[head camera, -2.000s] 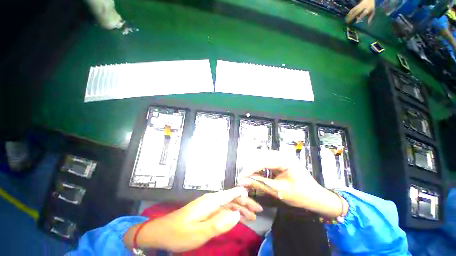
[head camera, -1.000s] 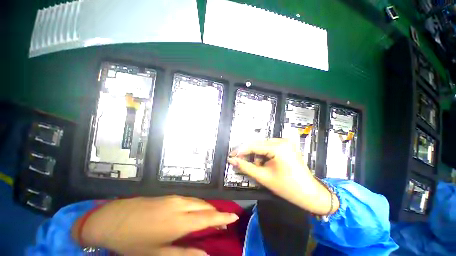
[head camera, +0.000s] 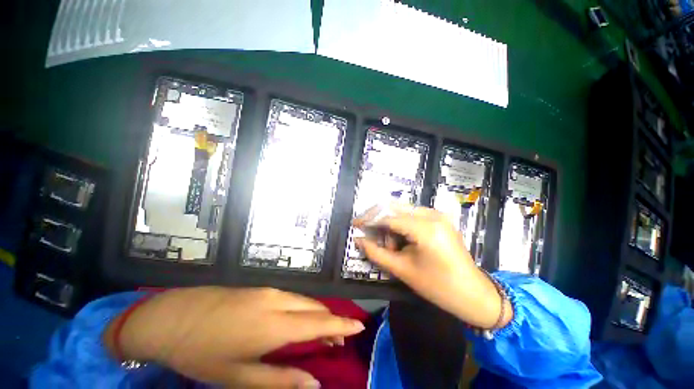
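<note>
A black foam tray (head camera: 255, 182) holds a row of open devices. My right hand (head camera: 418, 247) is over the lower part of the middle device (head camera: 392, 167), thumb and index finger close together at its left edge. Whether something tiny is between the fingertips cannot be told. My left hand (head camera: 228, 334) hovers palm down at the tray's near edge, below the two left devices, fingers pointing right, with nothing visible in it. The left device (head camera: 171, 182) shows an orange flex tab, as do the two right ones. The second device (head camera: 297, 182) is washed out by glare.
Two white liner sheets (head camera: 415, 49) with ribbed edges lie beyond the tray on the green bench (head camera: 548, 125). A foam tray with devices stands at the right (head camera: 609, 190), another at the left (head camera: 87, 251). A small dark part (head camera: 600, 17) lies at the far right.
The view has moved closer to the tray. My hands, together near the tray's front two seconds ago, are now apart: the right over the middle device, the left lower left.
</note>
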